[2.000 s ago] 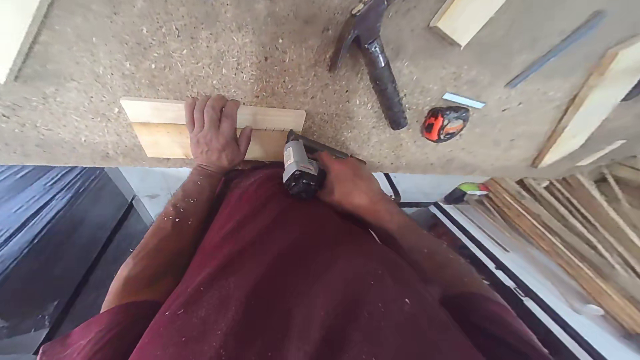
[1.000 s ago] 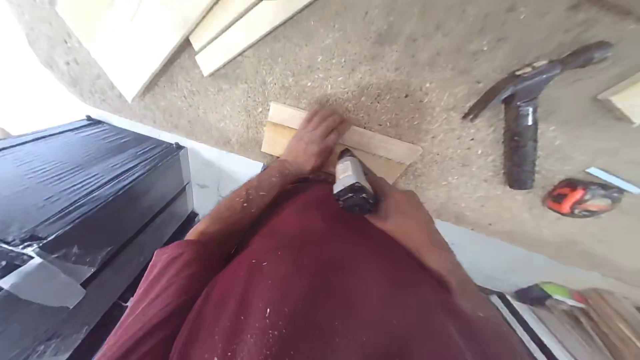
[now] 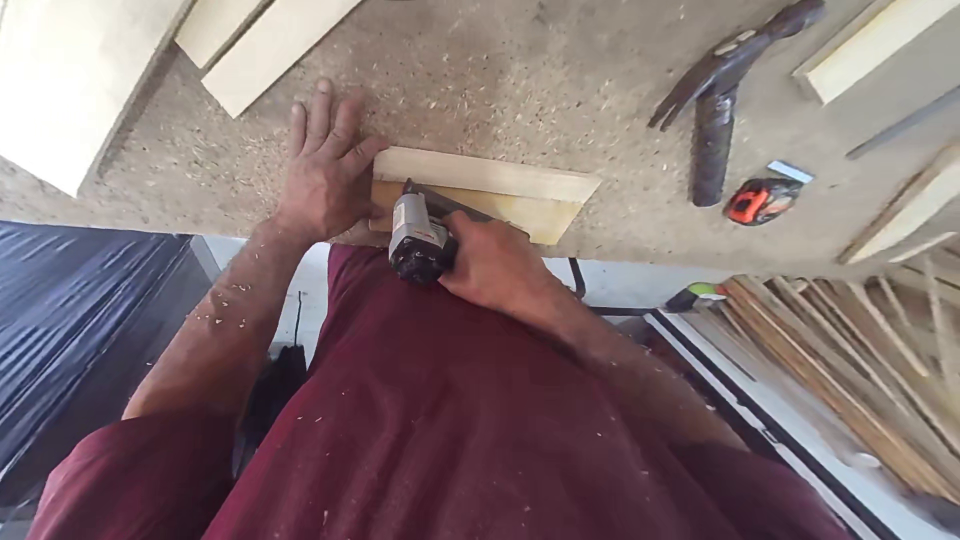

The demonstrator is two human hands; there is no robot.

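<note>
My right hand (image 3: pixel 499 262) grips a grey and black pneumatic nailer (image 3: pixel 420 232), its nose over the left part of a small wooden workpiece. That workpiece has a pale strip (image 3: pixel 487 174) along the far side and a yellowish board (image 3: pixel 547 216) on the near side, at the bench's near edge. Flat against the workpiece's left end lies my left hand (image 3: pixel 326 169), fingers spread and pointing away, thumb at the strip's corner. The nailer and my right hand hide part of the yellowish board.
On the chip-strewn workbench (image 3: pixel 525 90) lie a claw hammer (image 3: pixel 712 112), an orange and black tape measure (image 3: pixel 761 201), a flat metal bar (image 3: pixel 904 124) and pale boards (image 3: pixel 277 49). Several wood strips (image 3: pixel 840 360) are stacked at lower right. Dark plastic-wrapped material (image 3: pixel 82 322) stands at lower left.
My left hand has moved from the top of the workpiece to its left end, fingers now spread. The nailer stays in my right hand and is now at the workpiece's left part. The view has shifted.
</note>
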